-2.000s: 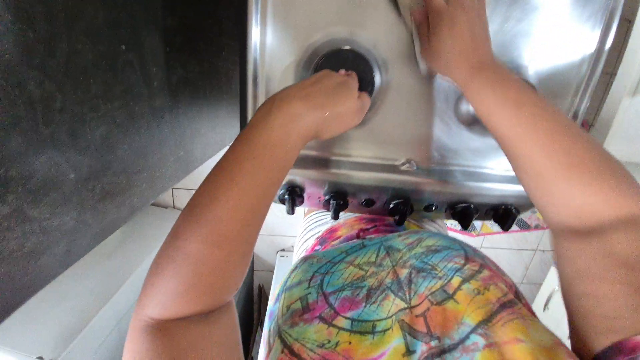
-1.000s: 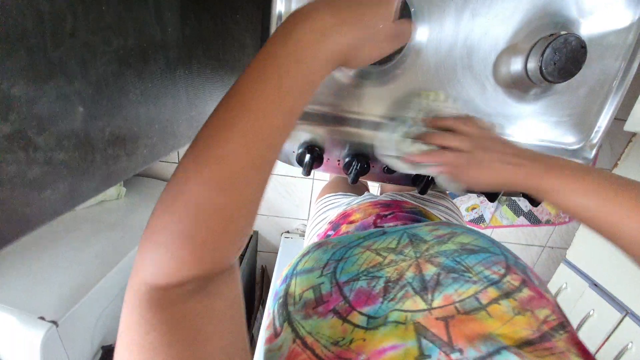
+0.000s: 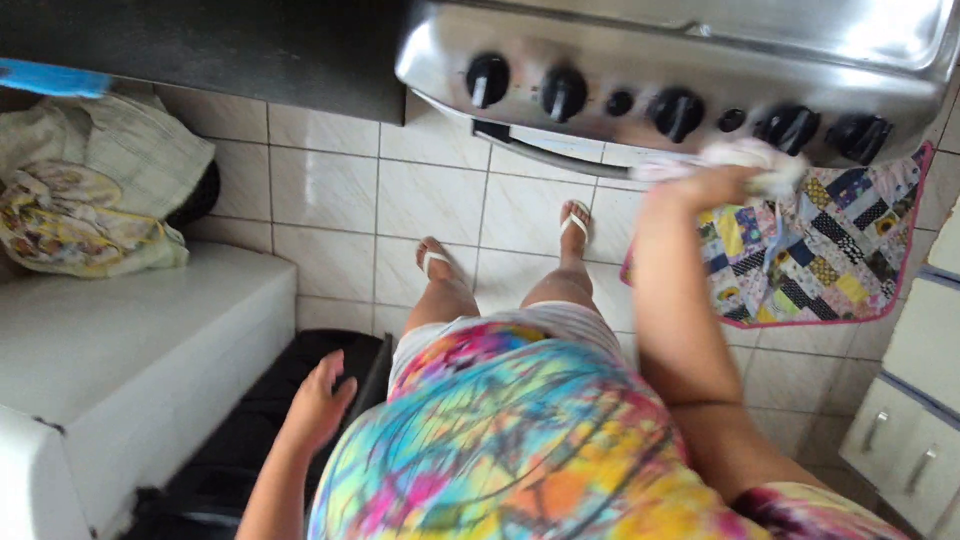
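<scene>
My right hand holds a crumpled pale cloth just below the right-hand knobs of a stainless steel gas stove. The cloth is blurred and partly hides the lower edge of the control panel. Several black knobs line that panel. Down at my left side, my left hand is empty with its fingers apart, over a black object on the floor that I cannot identify.
A patchwork mat lies on the floor tiles right of my feet. The oven handle juts out below the panel. At left stand a white appliance and bundled cloths; a dark panel borders the stove. White drawers stand at right.
My left hand has left the burner opening and dropped to my left side. My right hand has moved with the cloth from the stove top to the front of the knobs. The view has shifted down.
</scene>
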